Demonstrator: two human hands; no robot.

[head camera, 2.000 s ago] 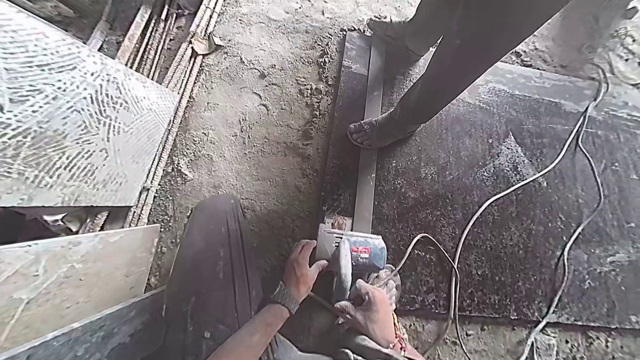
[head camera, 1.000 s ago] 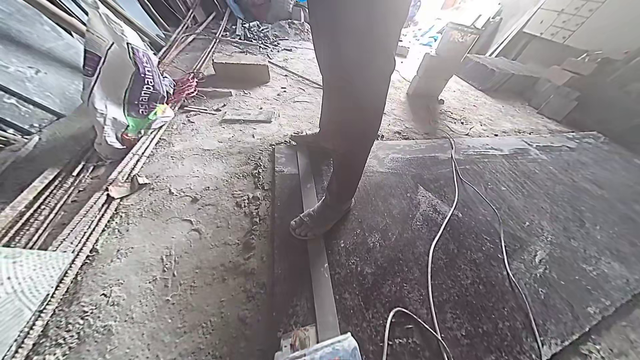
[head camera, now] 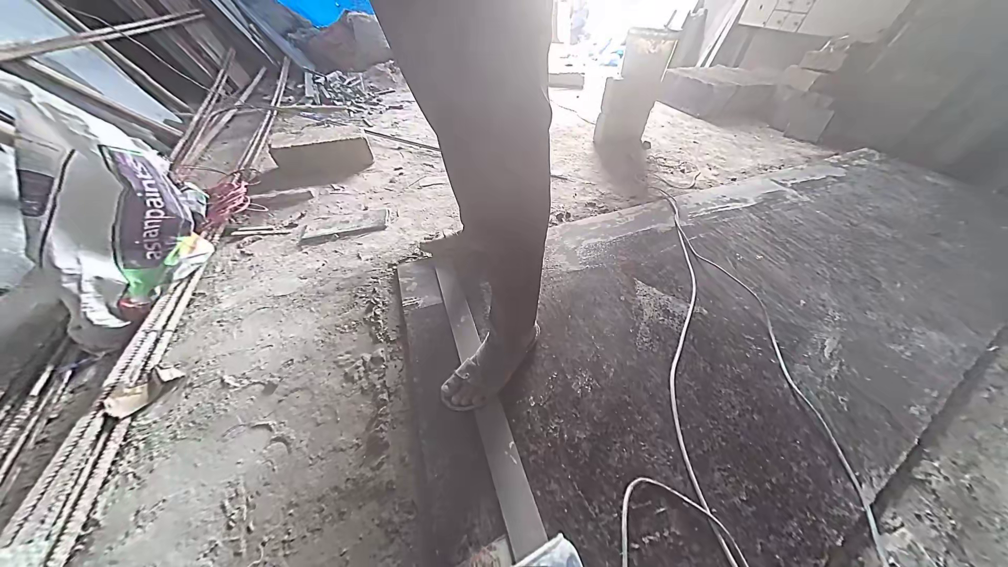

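Note:
Neither my left hand nor my right hand shows in the head view now. At the bottom edge, only the front end of a power saw (head camera: 554,553) shows, close to a long flat metal straightedge (head camera: 504,461). The straightedge lies along the left part of a large dark stone slab (head camera: 598,417). Another person's sandalled foot (head camera: 479,378) rests on the straightedge, with a second foot partly hidden behind at its far end. A pale cable (head camera: 676,370) runs over the slab in loops.
Bundled ribbed steel bars (head camera: 102,441) lie at the left, beside a printed paint sack (head camera: 102,197). A concrete block (head camera: 321,154) and a flat offcut (head camera: 345,226) lie on the dusty ground. Stacked blocks (head camera: 803,102) stand at the back right.
The view has tilted up strongly, so both hands, seen on the saw two seconds ago, are out of frame. The other person's foot stays on the straightedge.

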